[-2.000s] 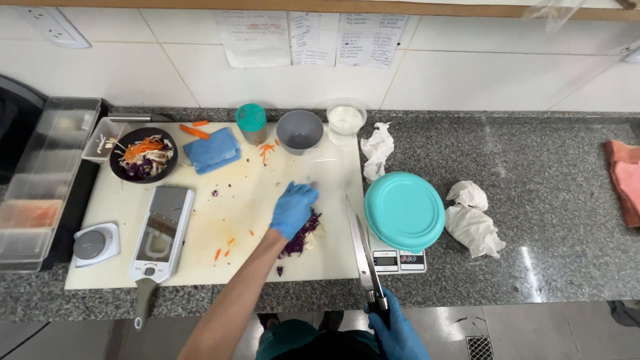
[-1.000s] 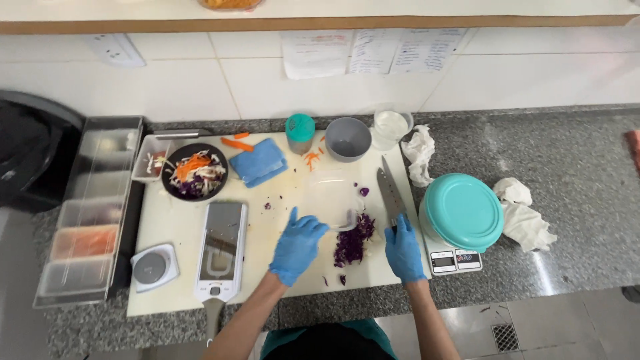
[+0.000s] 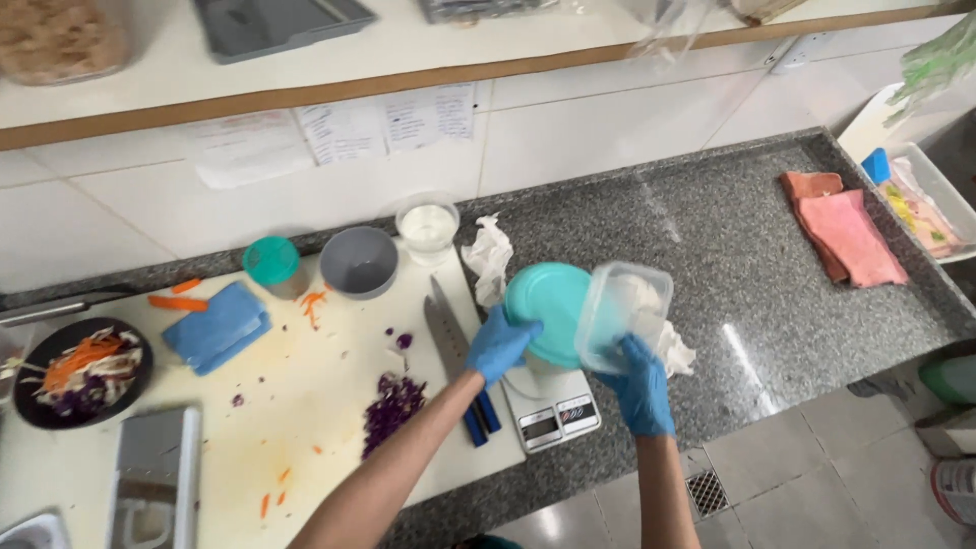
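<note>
My gloved left hand (image 3: 503,345) grips the left edge of a round turquoise lid (image 3: 550,313), which is raised over a white digital kitchen scale (image 3: 555,412). In my gloved right hand (image 3: 639,381) is a clear rectangular plastic container (image 3: 621,316), overlapping the lid's right side. Two knives (image 3: 450,335) with blue handles lie on the cutting board's right part, blades pointing away, handles near my left wrist. Left of them is a pile of shredded purple cabbage (image 3: 393,412), partly behind my left forearm. What lies under the lid is mostly hidden.
On the white cutting board (image 3: 244,404) are a black bowl of shredded vegetables (image 3: 84,374), a blue cloth (image 3: 216,326), a grey bowl (image 3: 359,263), a turquoise-lidded container (image 3: 272,263) and a mandoline slicer (image 3: 155,476). Crumpled white paper (image 3: 489,255) lies beside it. Pink cloths (image 3: 846,229) lie farther right.
Both hands have moved right from the board. The knife in my right hand was let go onto the board. The lid and a clear container are now held. The view has swung right.
</note>
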